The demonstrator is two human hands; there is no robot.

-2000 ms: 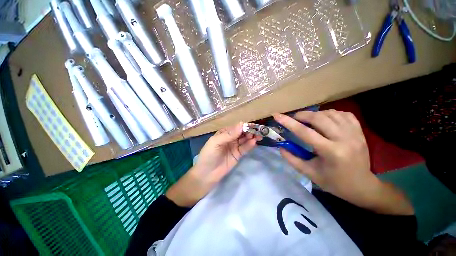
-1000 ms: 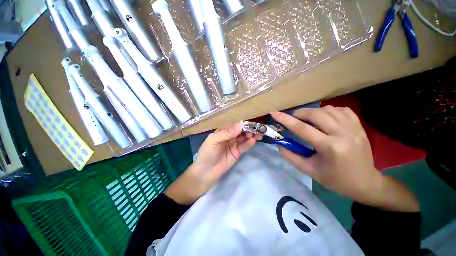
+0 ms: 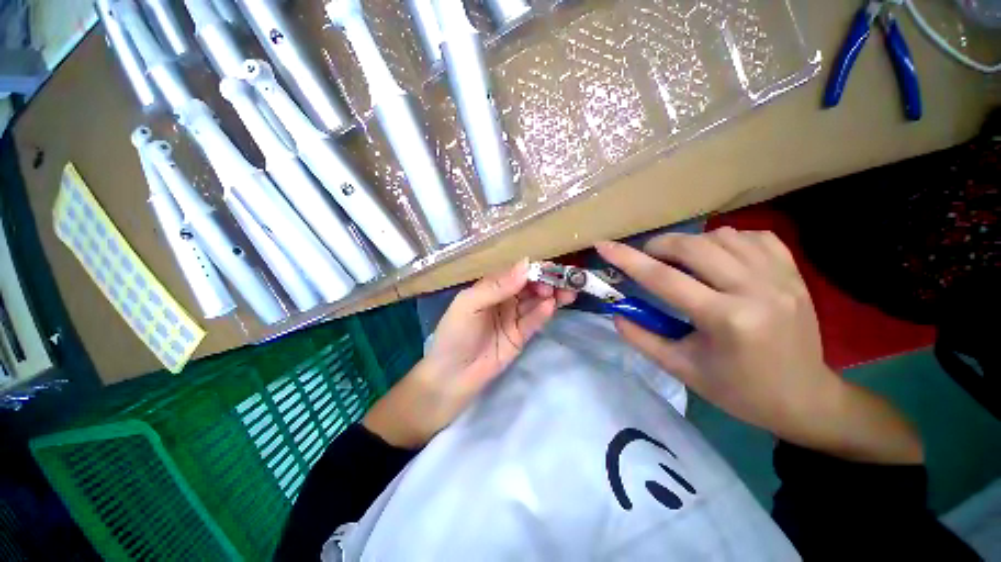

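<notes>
My right hand [image 3: 746, 329] holds blue-handled nippers [image 3: 653, 317], their metal jaws pointing left. My left hand [image 3: 477, 329] pinches a tiny white part [image 3: 535, 271] between thumb and fingers, right at the jaw tips. Whether the jaws are closed on the part is too small to tell. Both hands are above my lap, just off the bench's near edge. Several white toothbrush units [image 3: 477, 121] lie on the bench and on a clear blister tray [image 3: 615, 104] beyond my hands.
A yellow sticker sheet [image 3: 123, 269] lies at the left of the brown bench [image 3: 713, 181]. A second pair of blue-handled nippers [image 3: 907, 68] and a white cord [image 3: 944, 46] are at the far right. A green crate [image 3: 165, 472] stands below left, a red stool [image 3: 867, 318] at right.
My hands stay in nearly the same place, with the nipper jaws still at the white part. The bench items have shifted slightly in view.
</notes>
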